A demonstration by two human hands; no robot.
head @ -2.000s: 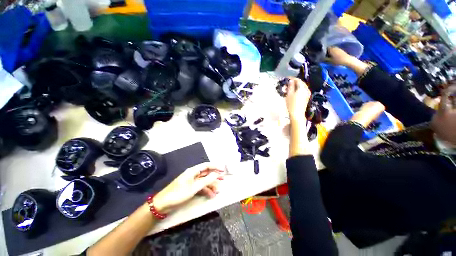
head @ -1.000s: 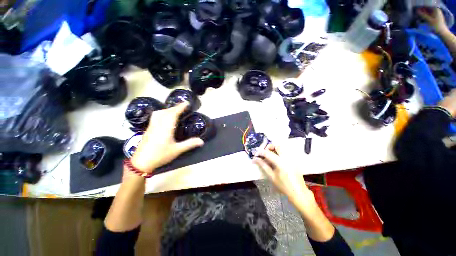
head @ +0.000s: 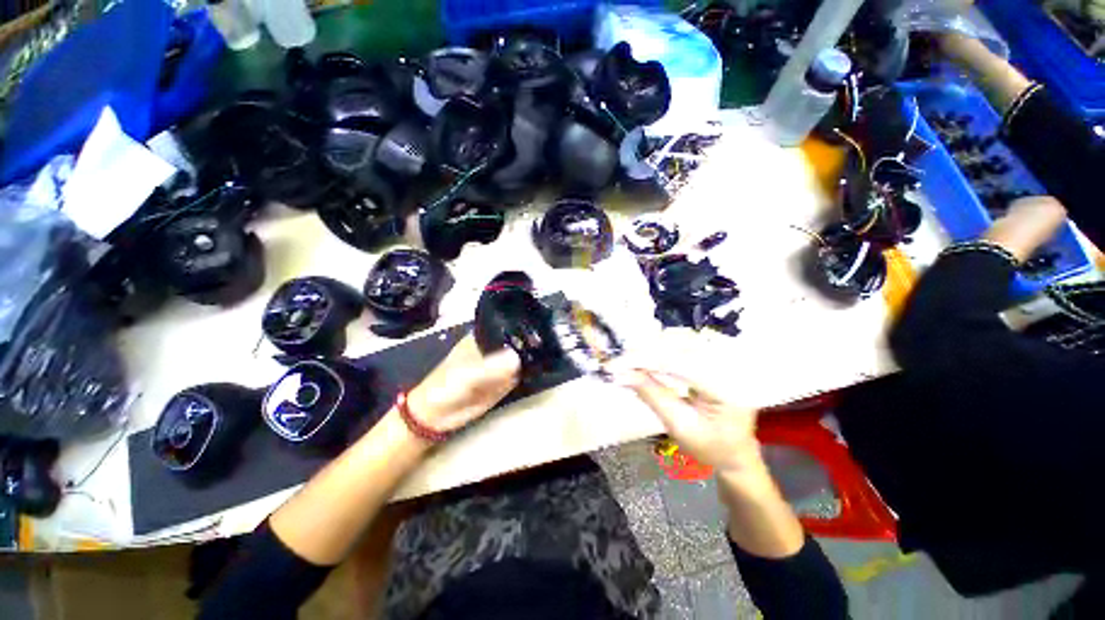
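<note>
My left hand (head: 467, 385) holds a black camera housing (head: 514, 325) above the right part of the dark work mat (head: 412, 363). My right hand (head: 697, 418) holds a round wired part (head: 588, 340) at its fingertips, just right of the housing. The round part is blurred, and I cannot tell whether it touches the housing. Two units with glossy fronts sit on the mat, one at the left (head: 188, 429) and one nearer the middle (head: 303, 401). Two more black units (head: 297, 313) stand behind the mat.
Black shells (head: 509, 121) are heaped at the back. Small black brackets (head: 693, 294) lie right of the mat. Wired subassemblies (head: 852, 260) lie by the post (head: 814, 61). A clear plastic bag (head: 55, 327) is at the left. A coworker's arm (head: 969, 260) reaches over a blue bin (head: 969, 151).
My left hand has picked up a black housing from the mat. My right hand has brought the wired part close beside it, after fetching it from the right. The view has shifted.
</note>
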